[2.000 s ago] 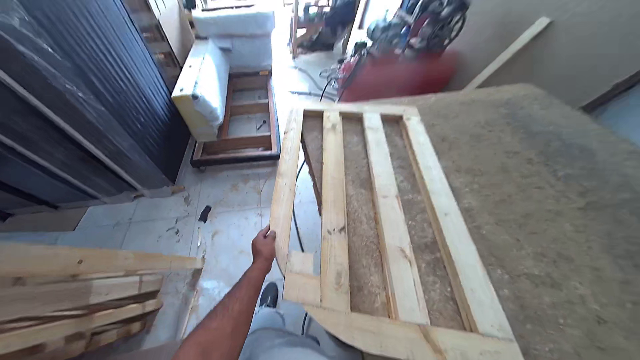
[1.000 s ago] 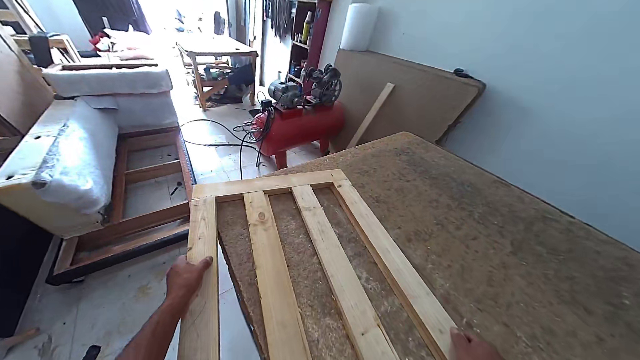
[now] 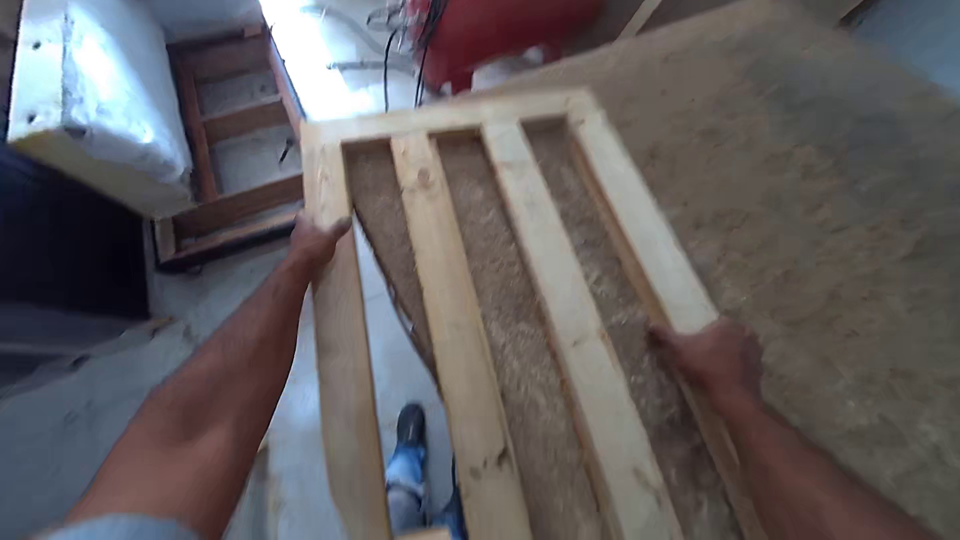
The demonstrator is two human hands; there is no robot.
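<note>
A slatted frame of pale wood (image 3: pixel 457 300) lies over the brown worktable (image 3: pixel 795 202), its left side rail out past the table's edge. My left hand (image 3: pixel 319 244) grips that left rail near the far corner, thumb on top. Around the right rail, about halfway down, my right hand (image 3: pixel 709 356) is closed, thumb on the inner side. Two inner slats run lengthwise between the rails, and the brown board surface shows through the gaps. The frame's near end is out of view, and the picture is somewhat blurred.
Beyond the table stands a red air compressor tank (image 3: pixel 502 37) with dark hoses (image 3: pixel 386 75) near it. At the left are a dark wooden furniture frame (image 3: pixel 255 124) and a plastic-wrapped padded block (image 3: pixel 112 97). My shoe (image 3: pixel 410 426) is on the floor below the overhanging rail.
My right hand, outside the view two seconds ago, now holds the right rail. The view has swung up and back down.
</note>
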